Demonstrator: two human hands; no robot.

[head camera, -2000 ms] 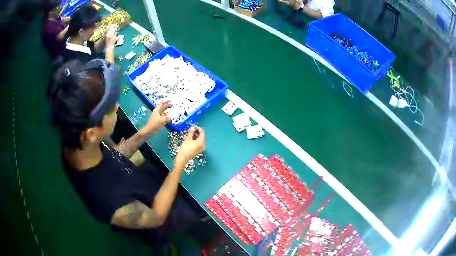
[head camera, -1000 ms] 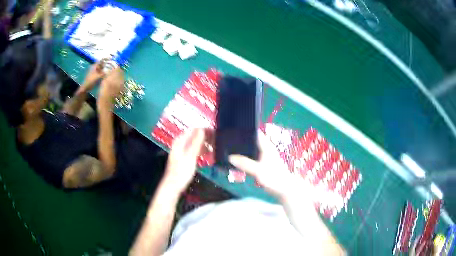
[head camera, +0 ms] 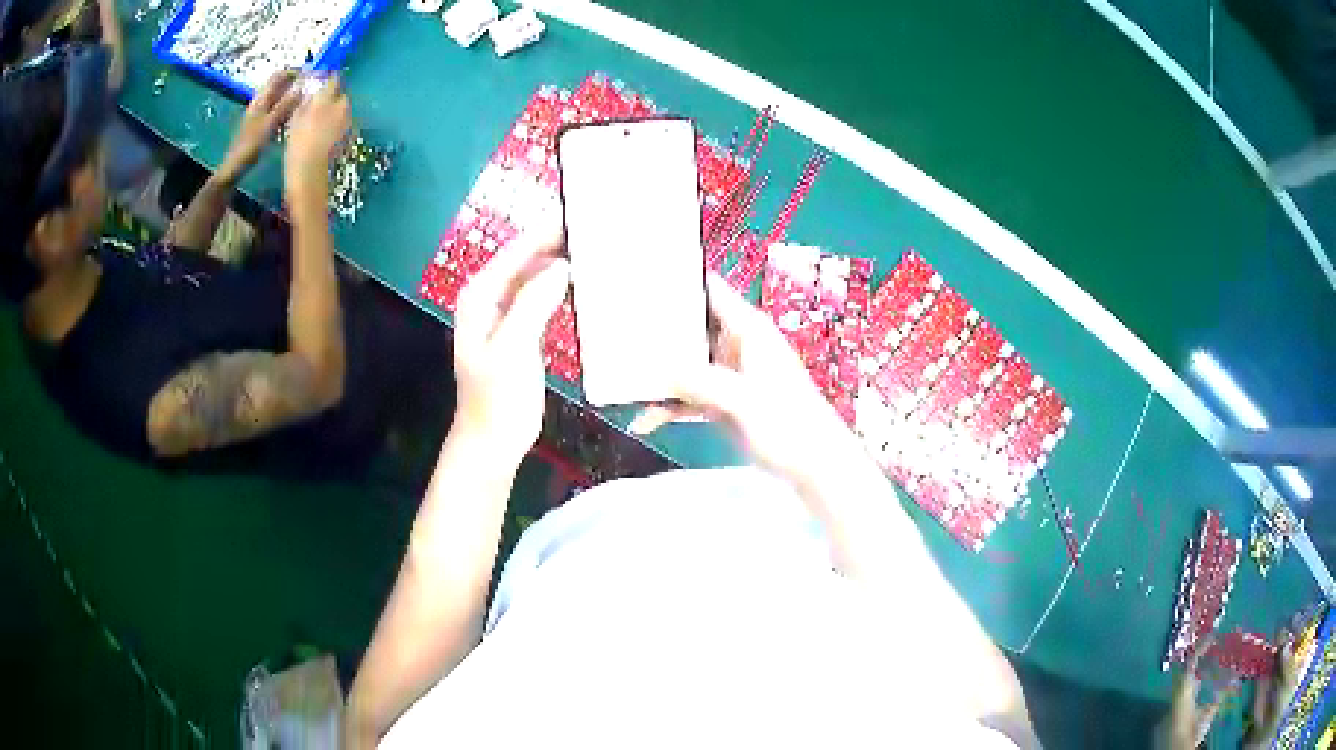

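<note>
A smartphone [head camera: 635, 264] with a black edge and a bright white screen is held upright in front of me, over the bench. My right hand [head camera: 747, 374] grips its lower right side, with the thumb across the bottom edge. My left hand [head camera: 506, 330] is at its left side, fingers bent against or just beside the edge; contact is hard to tell. Behind the phone lie red PCB panels [head camera: 491, 220], partly hidden by it and my hands. More red PCB panels [head camera: 967, 396] lie to the right.
Thin red edge rails [head camera: 799, 195] lie between the panels. A seated person [head camera: 176, 322] works at the left beside a blue bin [head camera: 356, 32] of white parts and small metal parts [head camera: 356, 173]. White housings [head camera: 472, 19] lie near the white strip. Another person's hands [head camera: 1231, 703] are at lower right.
The phone's screen has gone from dark to bright white. My hands and the phone, absent two seconds ago, have come into view. The view has shifted right along the bench.
</note>
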